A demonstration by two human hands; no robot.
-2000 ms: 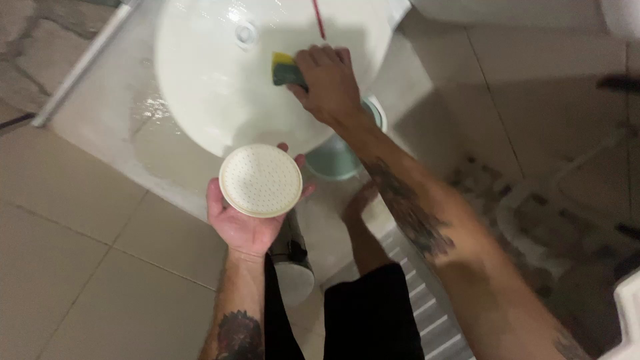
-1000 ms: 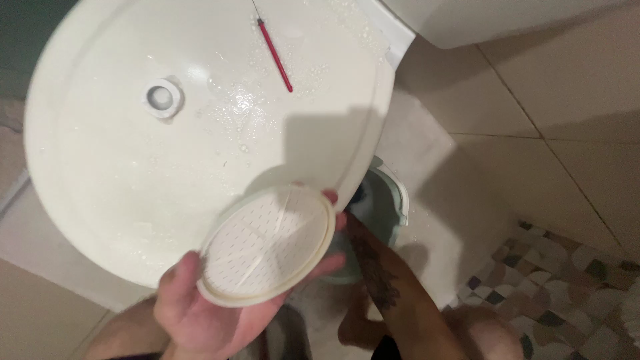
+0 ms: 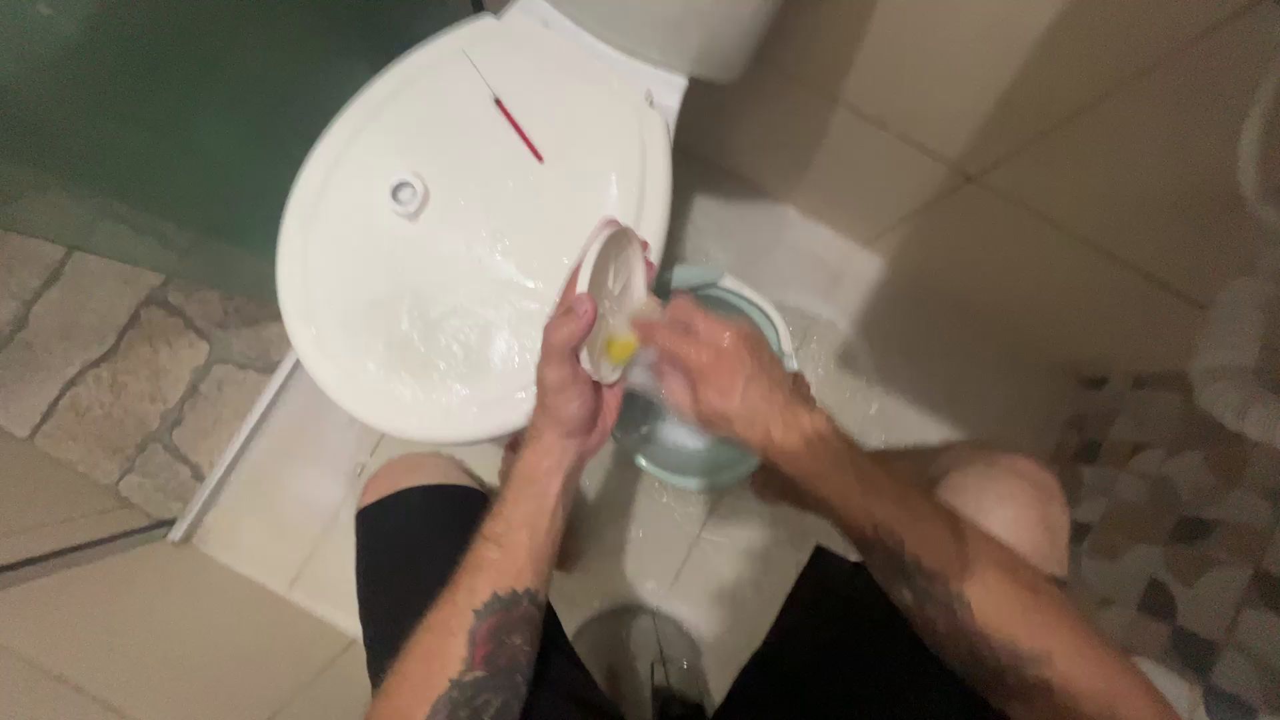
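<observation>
My left hand (image 3: 575, 370) grips a round white perforated disc, which looks like a shower head plate (image 3: 612, 290), tilted on its edge with its hollow side toward my right hand. My right hand (image 3: 715, 370), blurred, is shut on a yellow sponge (image 3: 621, 348) that touches the lower inside of the disc. Both hands are over the near right edge of a wet white toilet lid (image 3: 450, 300). A small white ring-shaped fitting (image 3: 407, 195) and a thin red-handled tool with a fine metal tip (image 3: 519, 131) lie on the lid. Below my right hand stands a green bucket (image 3: 700, 475).
The toilet cistern (image 3: 690, 30) is behind the lid. A glass panel with a metal bottom rail (image 3: 235, 450) runs along the left, beside stone-pattern flooring (image 3: 120, 370). A patterned mat (image 3: 1160, 520) and a white pipe (image 3: 1240, 370) are at the right. My knees flank the bucket.
My right hand has come up from the bucket and now holds the sponge against the disc. The disc has been turned more on edge in my left hand.
</observation>
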